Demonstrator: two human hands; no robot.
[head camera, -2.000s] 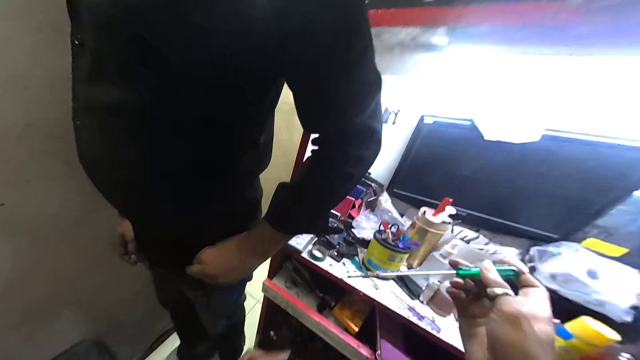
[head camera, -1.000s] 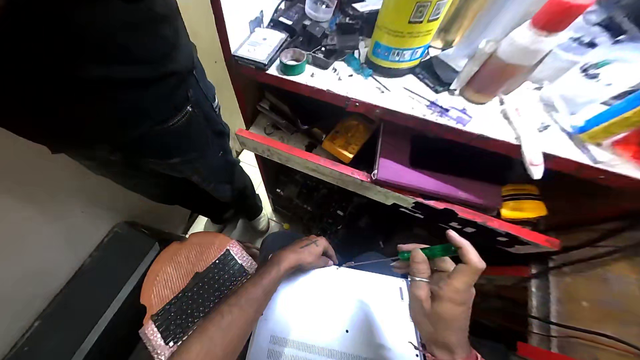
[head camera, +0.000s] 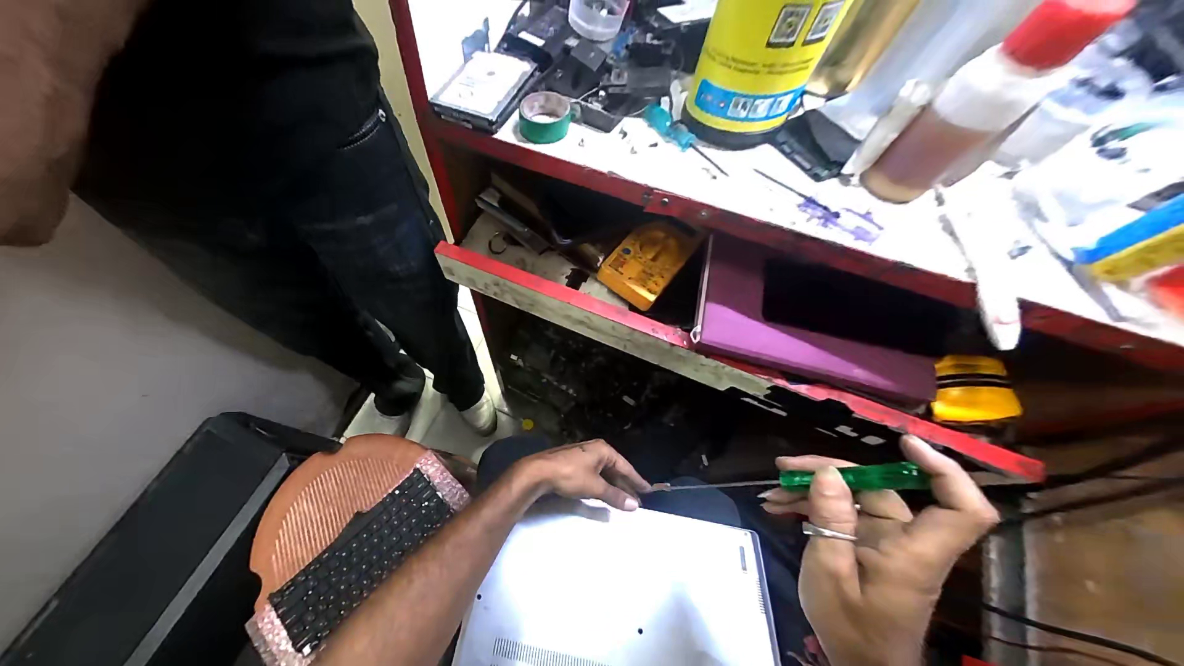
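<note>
A silver laptop, its bottom cover (head camera: 638, 583) facing up, lies across my lap. My left hand (head camera: 592, 474) rests at its far edge, fingers at the tip end of the screwdriver's shaft; whether it holds something small there I cannot tell. My right hand (head camera: 879, 536), with a ring on one finger, grips a screwdriver by its green handle (head camera: 856, 477) to the right of the laptop. The thin shaft points left toward my left fingertips. Left of my forearm, a loose black laptop keyboard (head camera: 365, 560) lies on a round orange-brown stool seat (head camera: 314, 499).
A red-edged workbench (head camera: 592, 176) bears a green tape roll (head camera: 544, 117), a hard drive (head camera: 483, 88), a yellow can (head camera: 758, 69), a red-capped bottle (head camera: 980, 111) and small screwdrivers. Its open drawer (head camera: 573, 301) holds an orange multimeter (head camera: 647, 264). A person (head camera: 305, 203) stands at the left.
The view has swung down from the bench and monitor to my lap. Two seconds ago my right hand held the screwdriver near the benchtop; now it is beside the laptop.
</note>
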